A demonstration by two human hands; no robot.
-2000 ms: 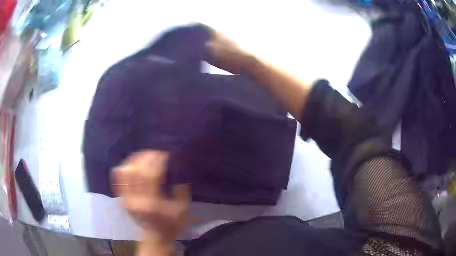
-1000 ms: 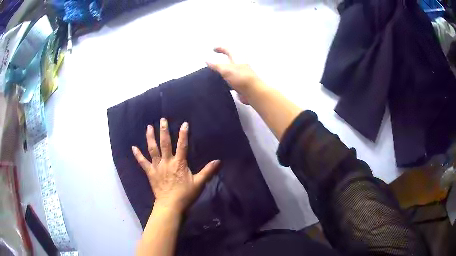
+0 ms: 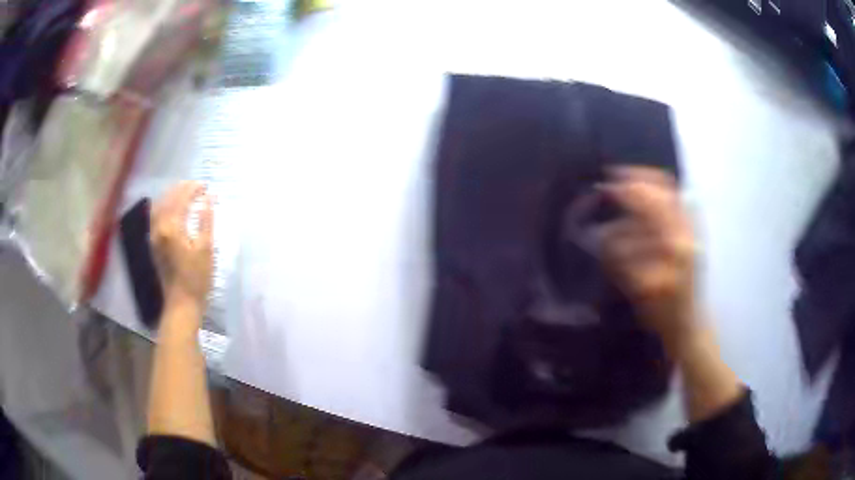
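Note:
A dark garment (image 3: 506, 216), folded to a flat rectangle, lies on the white table right of centre, with small pale lettering near its lower edge. My right hand (image 3: 647, 248) is over its right side, blurred, fingers bent; whether it grips cloth cannot be told. My left hand (image 3: 185, 248) is at the left, over the label strip (image 3: 221, 141) and beside a dark flat phone-like rectangle (image 3: 141, 262). Its fingers are blurred, and whether they hold anything cannot be told.
Clear bags with red edges (image 3: 70, 178) lie at the far left of the white table (image 3: 328, 225). Dark cloth (image 3: 830, 272) is at the right edge. More dark items show at the top right corner. The table's near edge curves below my left hand.
My left hand has left the garment for the label strip at the left. My right hand has moved from the garment's far corner onto its right side. The view has turned left.

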